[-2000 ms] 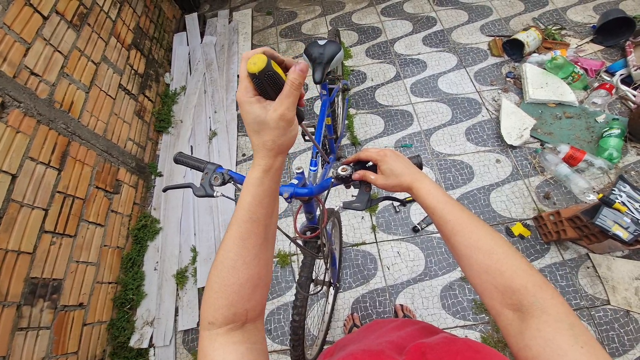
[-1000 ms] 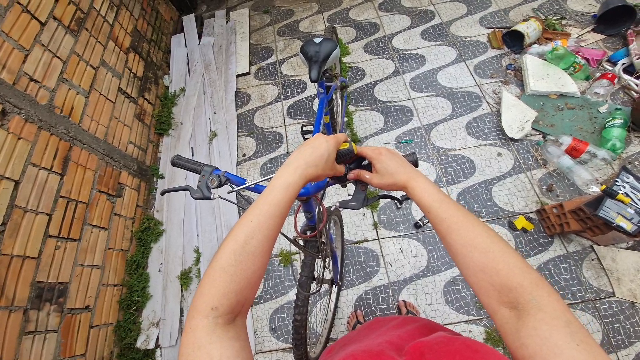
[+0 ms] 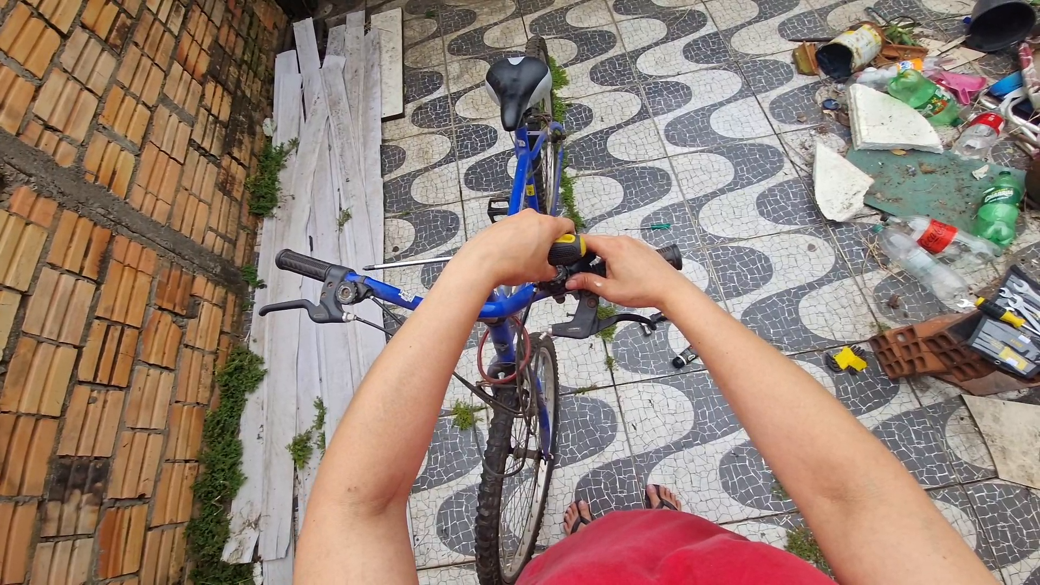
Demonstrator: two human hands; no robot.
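A blue bicycle stands upright facing me, its black saddle beyond the handlebar. My left hand is closed round a screwdriver with a yellow and black handle; its metal shaft points left above the bar. My right hand rests on the brake lever clamp at the right side of the bar, its fingers beside the handle end. The right brake lever sticks out below that hand. The left brake lever and grip are untouched. My hands hide the clamp's details.
A brick wall and long pale boards run along the left. At right lie plastic bottles, broken tile pieces, a hollow brick and an open tool case. A yellow and black object lies on the patterned floor.
My left hand, raised with the screwdriver two seconds ago, has come down to the right side of the handlebar, beside my right hand. The screwdriver now lies across above the bar.
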